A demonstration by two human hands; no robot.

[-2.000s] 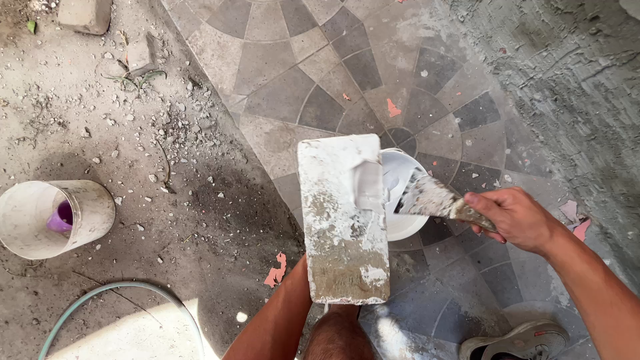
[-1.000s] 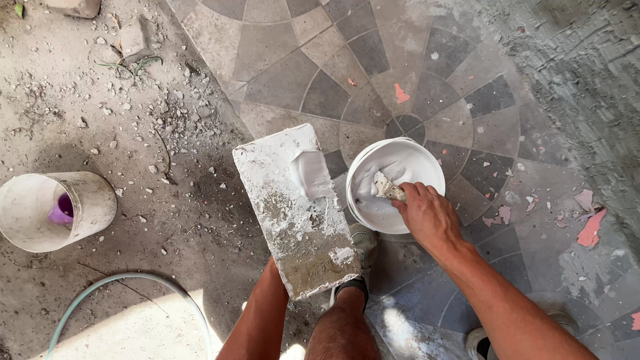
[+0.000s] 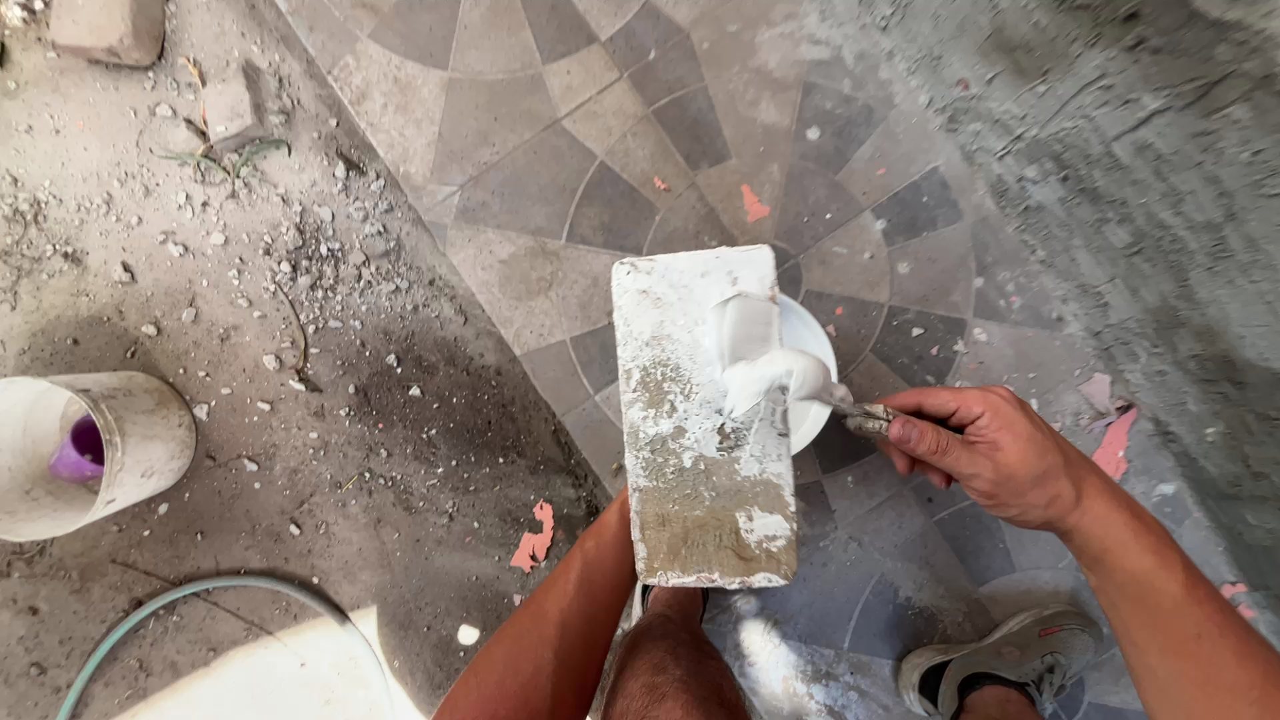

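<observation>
A rectangular plasterer's hawk, crusted with white compound, is held up over the floor at centre. My left forearm reaches beneath it and the left hand is hidden behind the board. My right hand grips the handle of a putty knife, whose blade carries a thick lump of white compound over the hawk's right edge. A smooth patch of compound lies on the board just above the lump. Partly covered by the hawk, a white bucket stands on the tiles below.
A dirty white bucket with a purple object inside lies at left. A hose curves at lower left. Stone chunks and rubble are at upper left. A rough cement surface runs along the right; my shoe is at lower right.
My right hand has lifted the putty knife out of the bucket, now loaded with compound, and brought it to the hawk. The hawk has moved right, over part of the bucket, and turned more upright.
</observation>
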